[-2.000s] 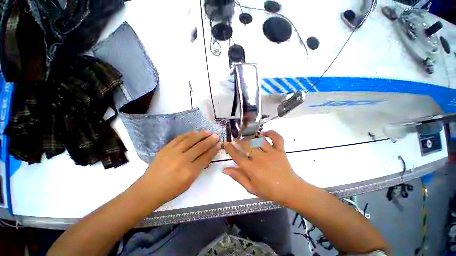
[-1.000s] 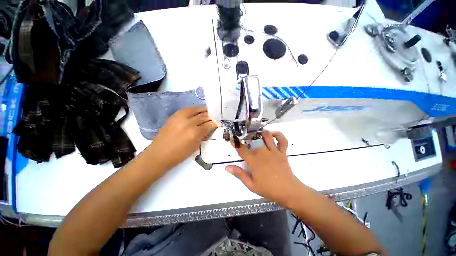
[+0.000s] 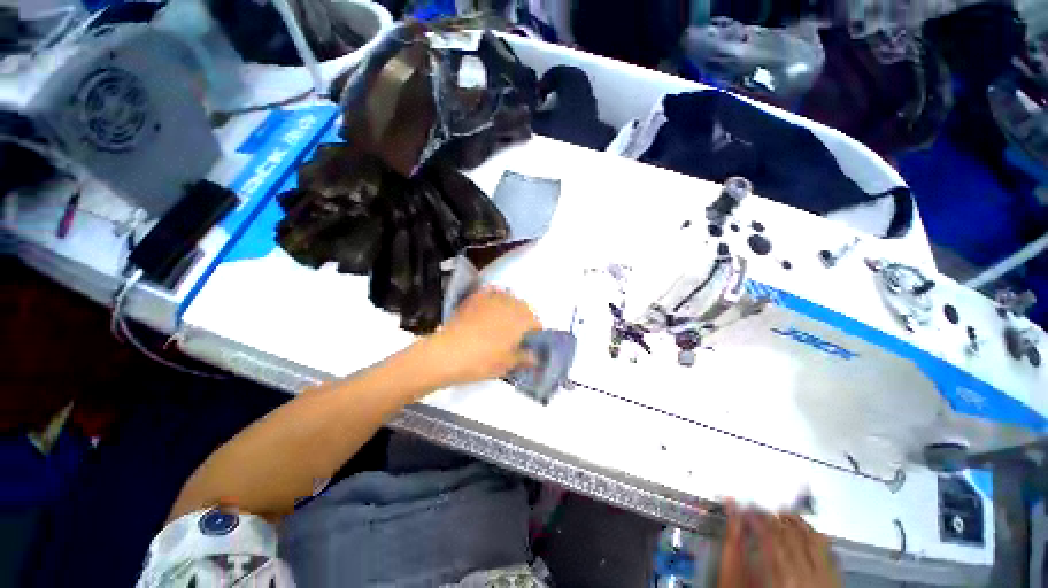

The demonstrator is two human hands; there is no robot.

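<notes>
My left hand [image 3: 488,333] is closed around a small grey cloth piece [image 3: 545,363] left of the needle area, with part of the cloth showing at the right of the fingers. Another bit of grey cloth [image 3: 457,287] shows behind the hand. My right hand [image 3: 779,551] is blurred at the table's front edge, cut off by the bottom of the picture; whether it holds anything cannot be told. The sewing machine's needle area [image 3: 626,333] has no hand at it. A grey cut panel [image 3: 526,207] lies behind, left of the machine.
A dark checked bundle [image 3: 391,230] lies left of my left hand. Dark cloth [image 3: 736,149] fills the trough behind the machine. At the far left are a neighbouring workstation with a grey vented box [image 3: 126,115] and a black box [image 3: 184,233]. Grey cloth [image 3: 402,528] shows below the table edge.
The view has swung left. Both hands have left the needle area: the left moved left and grips grey cloth, the right moved down and right to the table's front edge.
</notes>
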